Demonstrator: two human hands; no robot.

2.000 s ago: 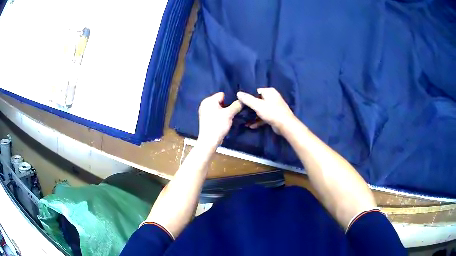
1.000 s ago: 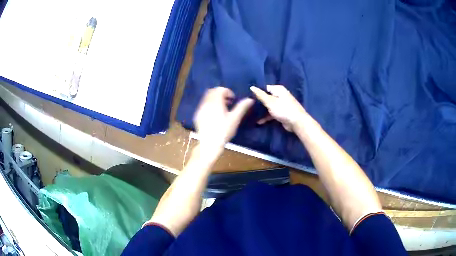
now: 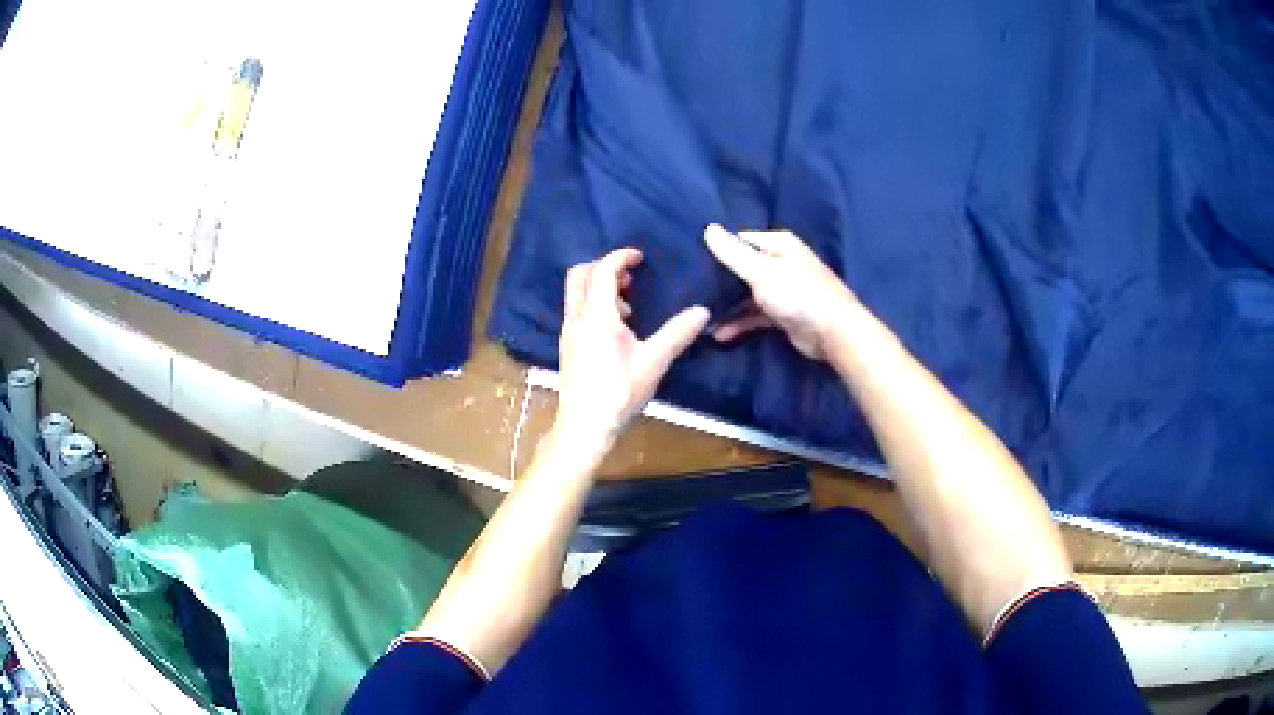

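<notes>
Navy fabric (image 3: 950, 168) lies wrinkled over the right and middle of the table, with a thin white strip showing along its near edge. My left hand (image 3: 612, 335) is over the fabric's near left part, thumb and fingers spread apart, with nothing seen in it. My right hand (image 3: 785, 291) is just to its right, with its thumb and fingertips at the dark cloth. Folds and shadow hide whether the right fingers pinch the cloth.
A cut stack with a white top sheet (image 3: 328, 154) lies at the left, with a yellow-and-clear slim tool (image 3: 224, 161) on it. A black flat item (image 3: 699, 500) is at the table edge by my waist. A green plastic bag (image 3: 335, 587) is below left.
My hands were close together at the cloth two seconds ago and are now apart. My right hand has shifted slightly right. My left thumb and fingers have opened. The fabric folds between them have changed.
</notes>
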